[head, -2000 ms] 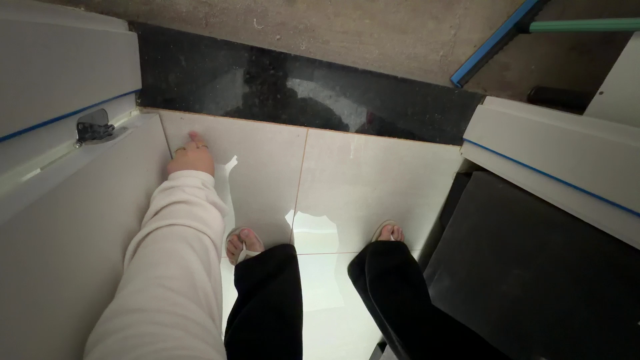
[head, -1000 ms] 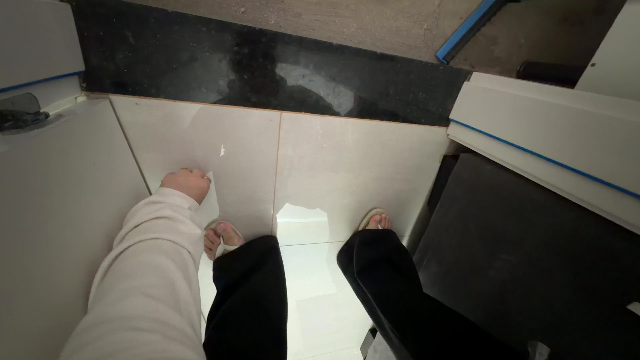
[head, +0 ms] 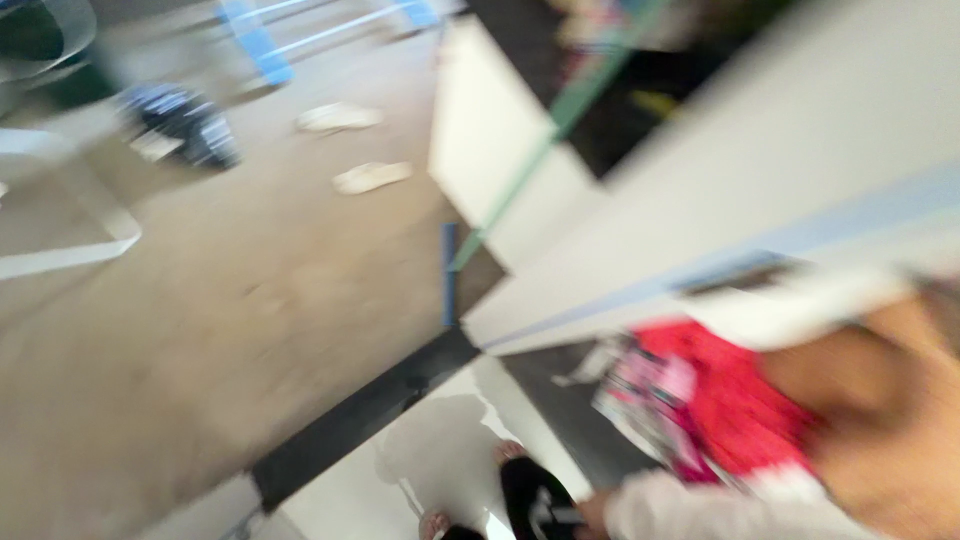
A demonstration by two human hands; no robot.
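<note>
The view is strongly blurred. At the lower edge, right of centre, part of my hand (head: 594, 516) shows at the end of a pale sleeve, most likely my right hand. It is beside my black trouser leg (head: 529, 495), near a small dark and silvery thing whose kind I cannot tell. Whether the fingers hold it is unclear. My other hand is out of the frame. Just above the sleeve lie a red cloth (head: 720, 390) and a pink and grey printed bag or packet (head: 652, 397), on or beside a dark surface.
A black stone threshold (head: 367, 412) divides the white tiles (head: 442, 442) from a brown floor (head: 225, 322). A green-handled squeegee with a blue head (head: 449, 274) leans by the door frame. Pale slippers (head: 371, 178), a dark bundle (head: 184, 124) and a blue and white rack (head: 259, 41) stand farther out.
The view has swung widely to the right and outward. The left hand, low over the tiles in the earlier frames, is gone from sight; a hand in a pale sleeve shows at lower right.
</note>
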